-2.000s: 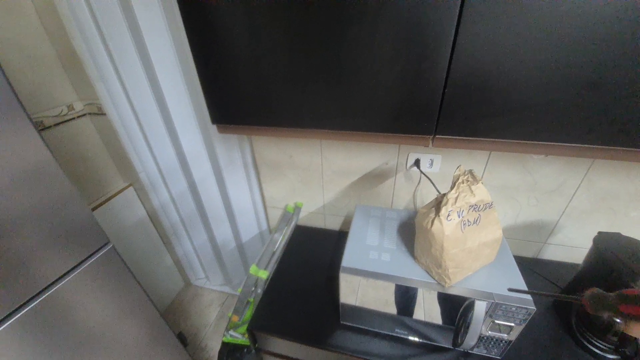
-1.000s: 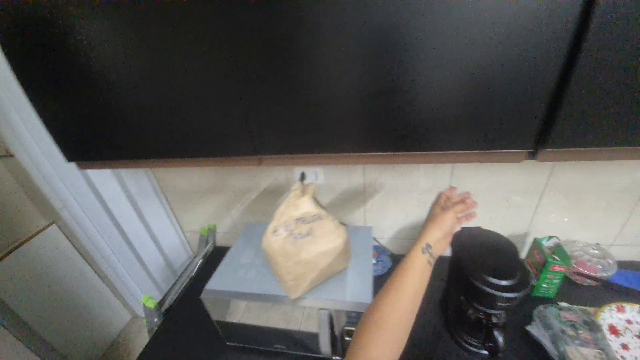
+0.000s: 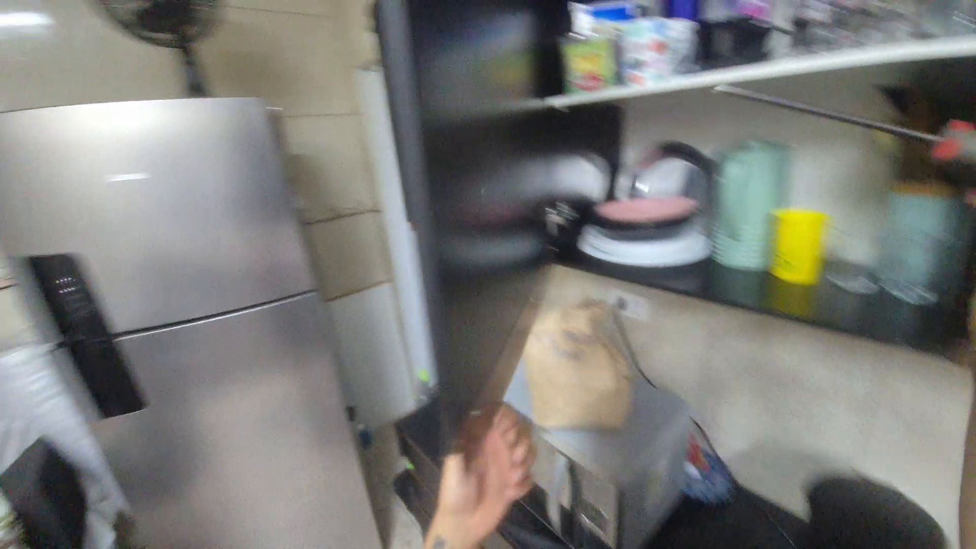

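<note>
My left hand (image 3: 488, 473), blurred, is at bottom centre with the palm and loosely bent fingers showing. It is at the lower corner of a swung-out black cabinet door (image 3: 488, 229); the blur hides how firmly they touch. Just right of the hand, a brown paper bag (image 3: 579, 374) stands on a silver microwave (image 3: 640, 442). Within the cabinet are stacked plates (image 3: 644, 244), a pale green pitcher (image 3: 751, 206) and a yellow cup (image 3: 798, 248). A thin metal rod (image 3: 823, 114) with a red end reaches the right edge. My right hand is not clearly visible.
A steel refrigerator (image 3: 213, 381) stands at left, with a fan (image 3: 160, 15) above it. Packets (image 3: 591, 65) line the white upper shelf (image 3: 762, 72). A dark rounded appliance (image 3: 873, 511) is at bottom right, and a cord runs behind the microwave.
The cabinet that was closed one second ago now stands open, showing its shelves. My left hand has moved from near the coffee maker to the door's lower corner. The view has swung left.
</note>
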